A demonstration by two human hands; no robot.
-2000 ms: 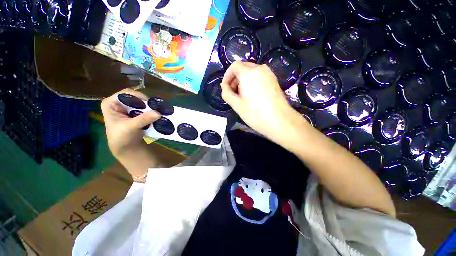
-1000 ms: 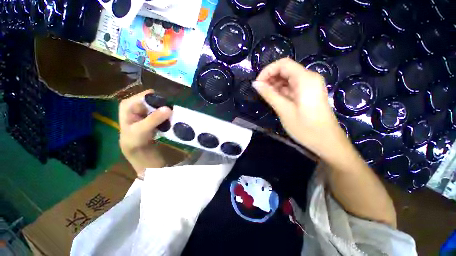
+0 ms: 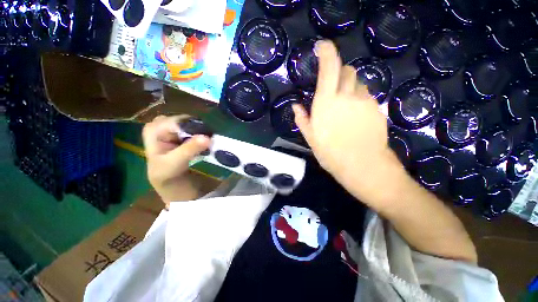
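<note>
My left hand [image 3: 174, 154] pinches the left end of a white label sheet [image 3: 265, 159]. Several round black labels [image 3: 255, 170] sit along its lower edge, and the upper right part is bare white. My right hand [image 3: 348, 112] is over the black blister tray [image 3: 283, 82], thumb and fingers apart, with a fingertip on or just over a round black part [image 3: 305, 63]. I see nothing held in it; its palm side is hidden. Glossy round black parts fill the tray pockets around it.
Spare label sheets [image 3: 197, 16] lie on a colourful printed sheet [image 3: 206, 74] at upper left. An open brown carton [image 3: 94, 88] stands left of it. Another carton [image 3: 97, 250] is at lower left above the green floor. Black stacked trays [image 3: 53, 26] are at far upper left.
My right hand has moved over the tray, and its fingers have gone from pinched to spread. My left hand and the label sheet have shifted right and slightly down.
</note>
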